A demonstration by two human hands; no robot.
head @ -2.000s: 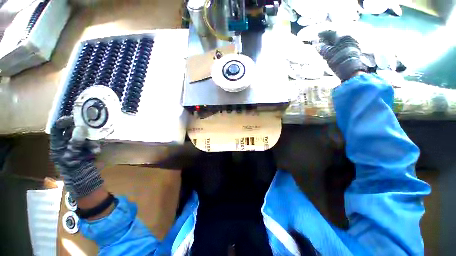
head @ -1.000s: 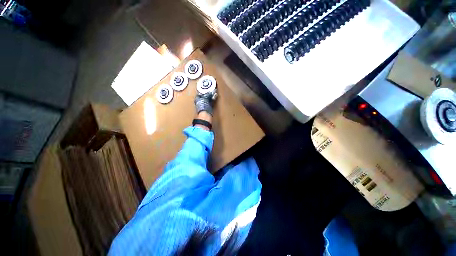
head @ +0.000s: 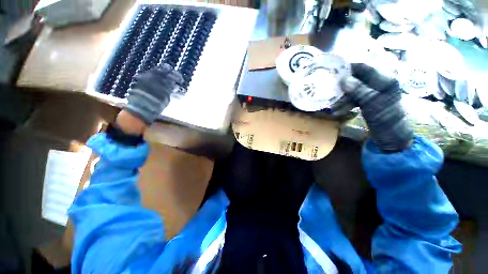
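Note:
My left hand (head: pixel 151 92), in a grey knitted glove, is over the near end of the rows of black rings (head: pixel 166 40) in the white tray (head: pixel 216 96). Its fingertips are among the rings; whether they grip one is not clear. My right hand (head: pixel 377 101), also gloved, holds a pale disc (head: pixel 314 91) by its right edge. The disc is blurred, and I cannot tell if a second one is with it. It is in front of the white round fixture (head: pixel 295 60) on the machine plate (head: pixel 259 83) and partly covers it.
Loose pale discs (head: pixel 417 75) lie piled on the plastic-wrapped surface at right. A brown cardboard piece (head: pixel 267 52) is beside the fixture. A printed cardboard flap (head: pixel 286 135) hangs from the machine front. Cardboard (head: pixel 179 176) and a white sheet (head: pixel 64 184) are lower left.
My left hand has left the finished piece it was placing on the cardboard and is now at the tray. The view has swung back right, and my right hand now holds a disc by the fixture.

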